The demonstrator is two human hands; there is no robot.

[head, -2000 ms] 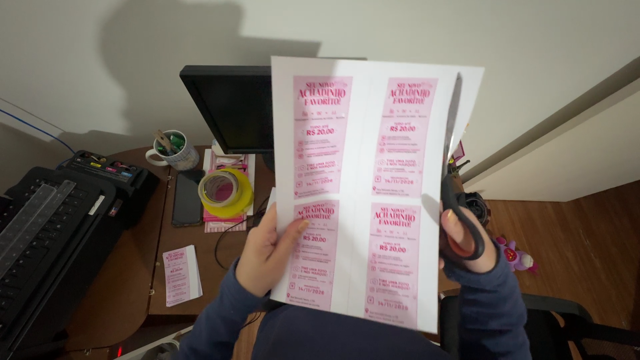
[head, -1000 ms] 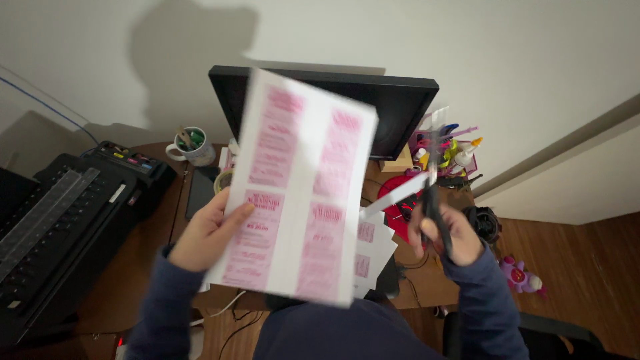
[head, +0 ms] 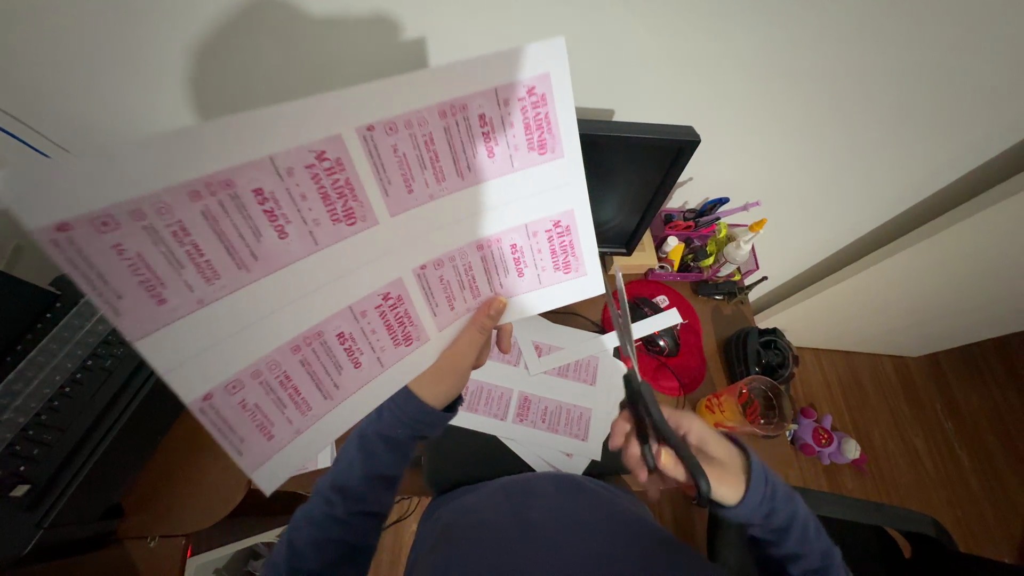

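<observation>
My left hand (head: 464, 356) pinches the lower right edge of a white paper sheet (head: 320, 296), held up and turned sideways. Several pink coupons are printed on it in two rows. In my right hand (head: 688, 452) is a pair of black-handled scissors (head: 630, 352), blades pointing up and parted slightly, away from the sheet. Behind the blades a narrow white paper strip (head: 572, 350) lies across more printed sheets (head: 552, 400), which rest below the held sheet.
A black monitor (head: 640, 180) stands behind the sheet. On the right are a purple tray of supplies (head: 752, 264), a computer mouse (head: 660, 324) on a red mouse pad (head: 688, 368), a plastic cup (head: 744, 404) and a plush toy (head: 824, 438). A black printer (head: 72, 416) is at the left.
The held sheet has turned from upright to sideways and moved left. The white strip, near the scissors a second ago, now lies over the lower sheets. The scissors remain in my right hand.
</observation>
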